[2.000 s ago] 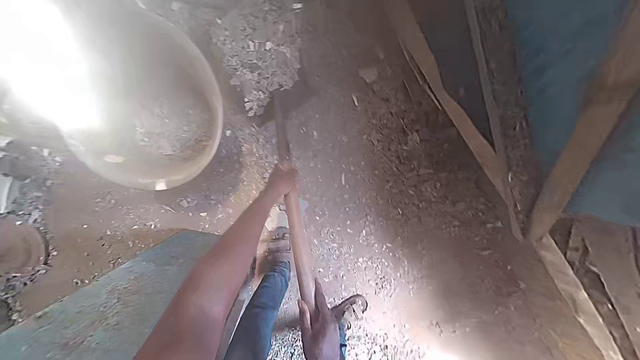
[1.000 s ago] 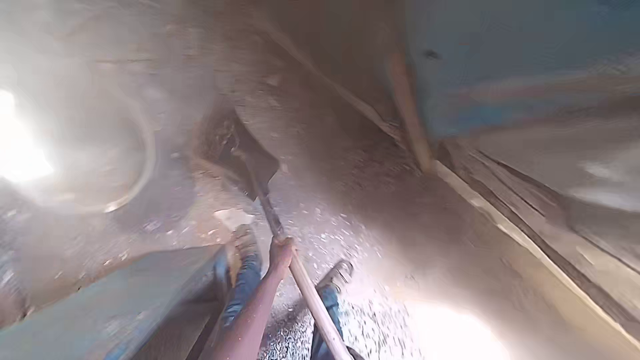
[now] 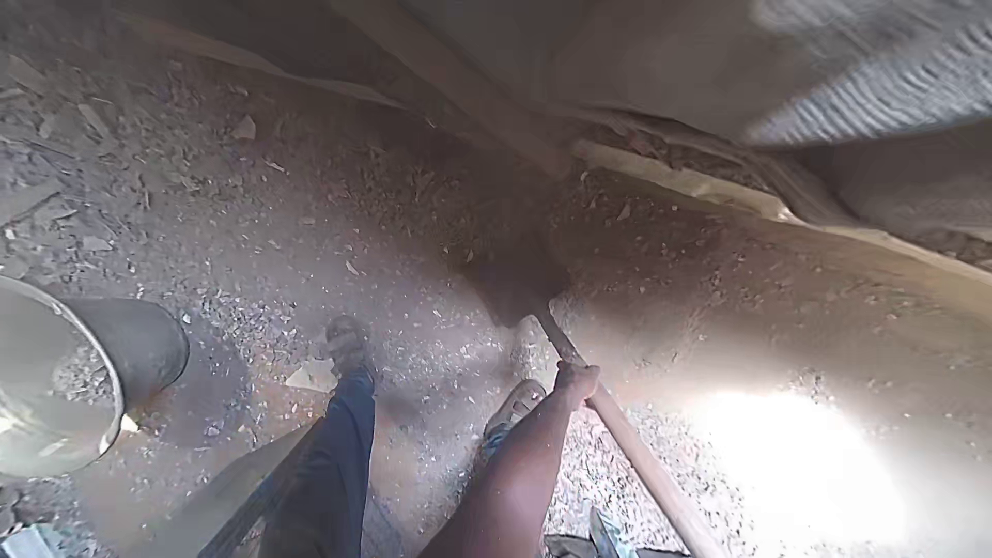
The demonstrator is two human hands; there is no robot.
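My left hand (image 3: 577,384) is closed around the wooden handle of a shovel (image 3: 647,469), near where the handle meets the dark shaft. The shovel's dark metal blade (image 3: 515,279) is low over the debris-strewn floor, ahead of my feet; shadow and blur hide whether it touches the floor. The handle runs back past the bottom edge of the view. My right hand is out of view. At the left is a bucket (image 3: 116,364) with some shredded scraps (image 3: 80,376) inside.
Small chips and flakes (image 3: 271,167) cover the dirt floor. A pale wooden beam (image 3: 697,186) edges the far right side, beside draped dark material. A sandalled foot (image 3: 523,399) stands near the shovel, the other foot (image 3: 346,341) farther left. Bright sunlight falls at lower right.
The view has swung right. The shovel blade has moved from the scrap pile near the bucket toward the beam side. My right hand, on the handle two seconds ago, has left the view.
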